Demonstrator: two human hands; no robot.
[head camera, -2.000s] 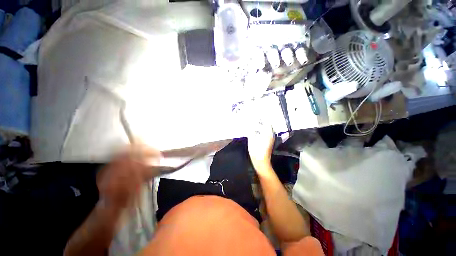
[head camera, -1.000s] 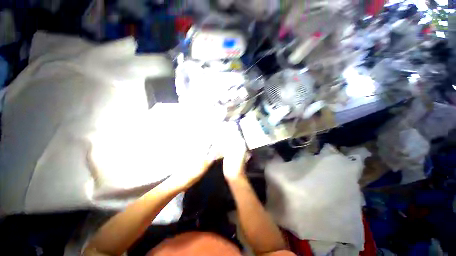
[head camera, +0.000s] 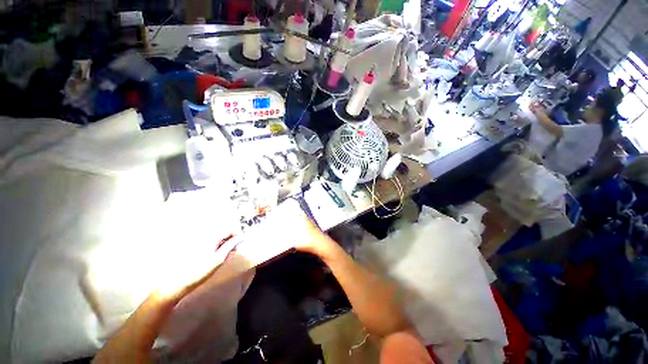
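A white fabric piece (head camera: 273, 233) lies at the table edge in front of the overlock machine (head camera: 259, 153), and pale cloth hangs below over my dark lap. My left hand (head camera: 213, 261) is at its left side, fingers pinching the cloth. My right hand (head camera: 307, 233) is at its right side, just in front of the machine; glare washes out its fingers, so its grip cannot be told. The presser foot area (head camera: 252, 210) is bright and partly washed out. Large fabric panels (head camera: 53, 234) spread left of the machine.
Teal snips (head camera: 332, 193) and a white fan (head camera: 357, 151) with a pale cable stand right of the machine. Thread cones (head camera: 295, 39) are behind. Stacked cut pieces (head camera: 433, 277) hang over a red crate (head camera: 510, 323) at right. A person (head camera: 579, 146) sits at far right.
The view has swung up and right, showing cones and another person. My left hand, blurred at the table's left two seconds ago, came to the cloth by the right hand; now they are farther apart.
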